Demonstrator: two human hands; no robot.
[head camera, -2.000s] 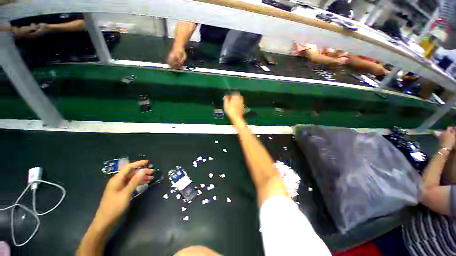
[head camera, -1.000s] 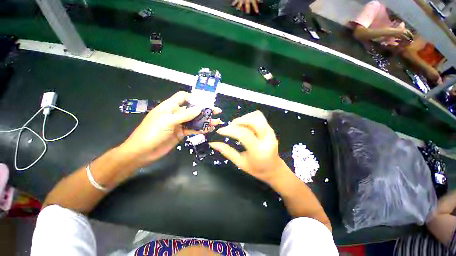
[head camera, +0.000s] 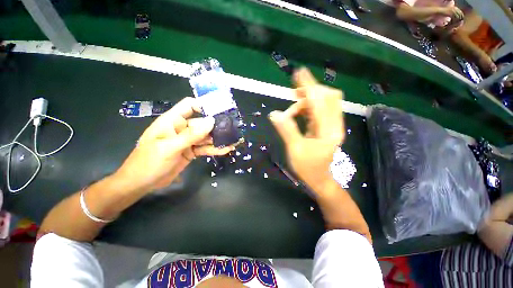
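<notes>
My left hand (head camera: 169, 135) holds a phone board assembly (head camera: 216, 104) by its black lower end, above the bench. Its blue end points up and away, its middle glares silver-white and its dark end is nearest me. My right hand (head camera: 315, 129) is raised right of the unit, apart from it, thumb and fingers curved toward each other and somewhat blurred. I cannot tell whether anything tiny is between its fingertips. Tiny white pieces (head camera: 248, 158) lie scattered on the bench below the unit. A pile of white pieces (head camera: 342, 167) lies just right of my right wrist.
A waiting unit (head camera: 145, 108) lies at left. A looped white cable with plug (head camera: 38, 109) is at far left. A large plastic-wrapped bundle (head camera: 430, 174) is at right. Beyond the bench's white edge (head camera: 129, 62), the green belt (head camera: 185, 34) carries several units. Other people's arms show at right.
Since two seconds ago, my right hand came back from the belt. My left hand has lifted a unit. In the last second, my right hand moved up and away from the held unit.
</notes>
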